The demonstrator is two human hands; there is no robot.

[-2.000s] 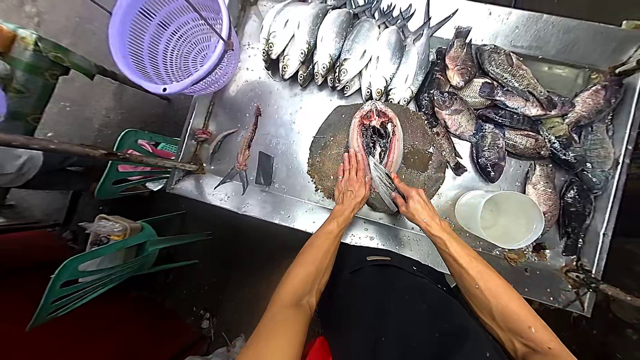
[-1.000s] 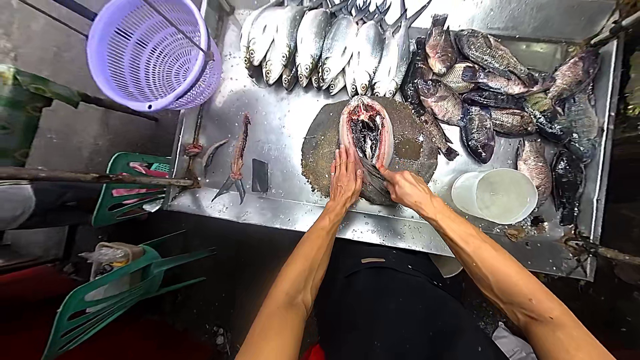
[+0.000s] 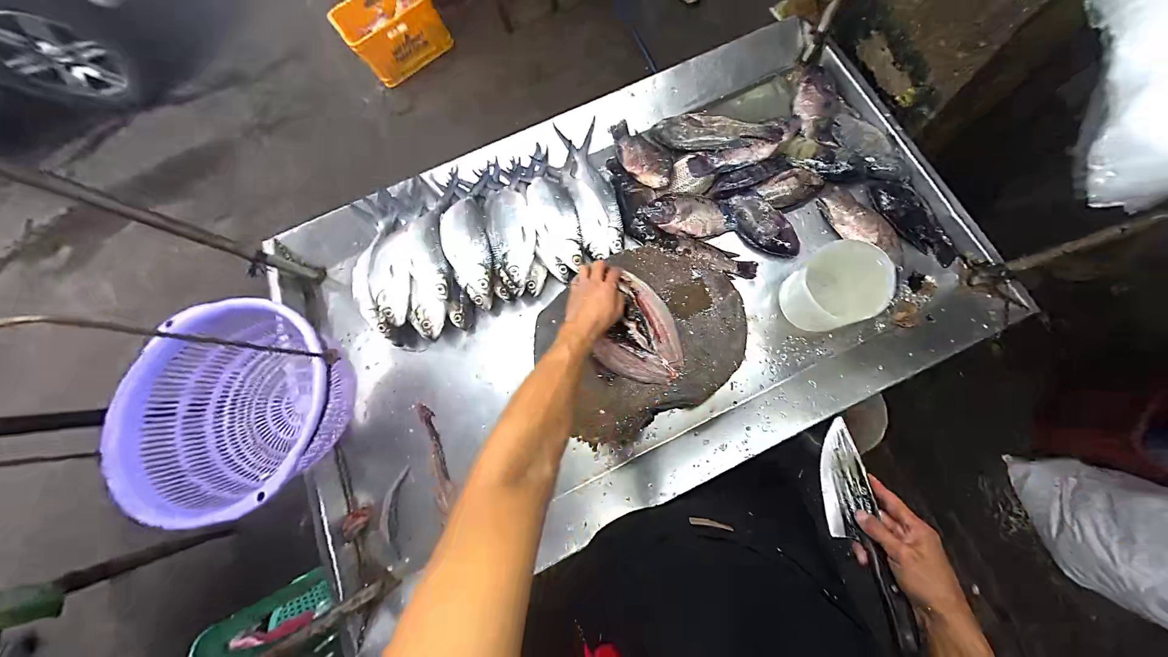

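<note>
An opened, split fish (image 3: 652, 333) lies on a round, dark chopping block (image 3: 712, 315) on the metal tray table. My left hand (image 3: 595, 297) is on the upper left end of this fish, its fingers curled over the edge. Off the table's front edge, at the lower right, my right hand (image 3: 899, 538) grips a broad-bladed knife (image 3: 841, 479) by its black handle, the blade pointing up. Whole silvery fish (image 3: 467, 251) lie in a row behind and left of the block. Darker fish (image 3: 766, 224) are piled behind it to the right.
A white tub (image 3: 838, 285) with cloudy liquid stands right of the block. A purple plastic basket (image 3: 214, 411) is beyond the table's left edge. Fish scraps (image 3: 438, 456) lie on the tray's left part. Poles and cords run near the tray's corners. An orange crate (image 3: 392, 41) stands on the ground behind.
My right hand has left the block with the knife and is now off the front edge. My left hand has moved to the fish's far end. The view has turned and shifted.
</note>
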